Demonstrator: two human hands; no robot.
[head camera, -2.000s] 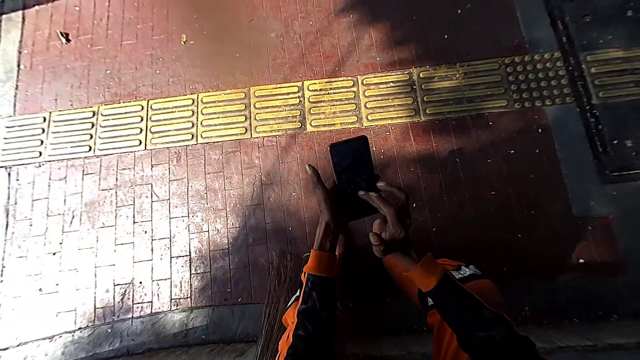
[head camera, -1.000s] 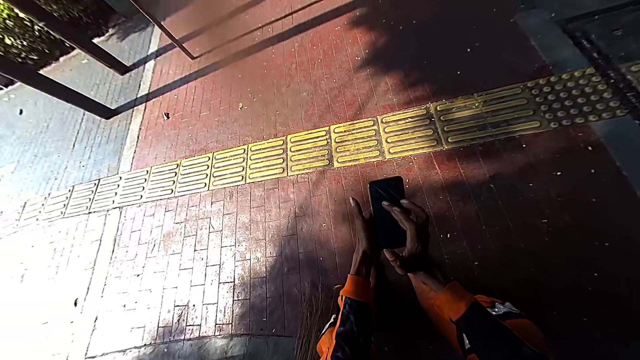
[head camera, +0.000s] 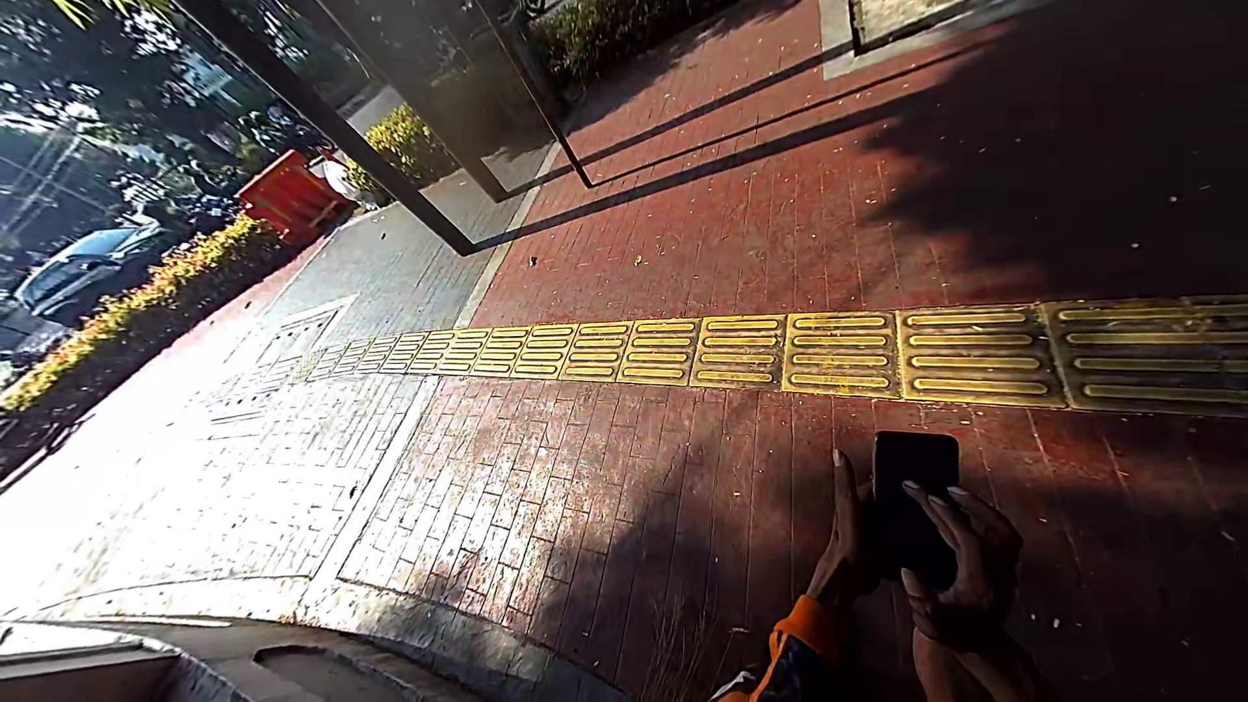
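A dark smartphone (head camera: 912, 497) stands out against the red paving at the lower right, its screen black to the camera. My left hand (head camera: 846, 541) holds it along its left edge, thumb pointing up; the fingers behind the phone are hidden. Over the phone's lower right part lies my right hand (head camera: 970, 565), its fingers bent across the screen and its thumb near the bottom edge. An orange and dark sleeve (head camera: 804, 639) covers my left wrist.
Yellow tactile paving (head camera: 838, 353) crosses the red brick walkway. Metal posts (head camera: 390, 185) rise at the upper left, near a red barrier (head camera: 292, 195), a hedge (head camera: 166, 292) and a parked car (head camera: 88, 258). A curved kerb (head camera: 448, 624) runs along the bottom.
The view has swung left and up, bringing the posts, hedge and car into sight. My left hand still holds the phone, and my right hand remains over its screen with the fingers slightly shifted.
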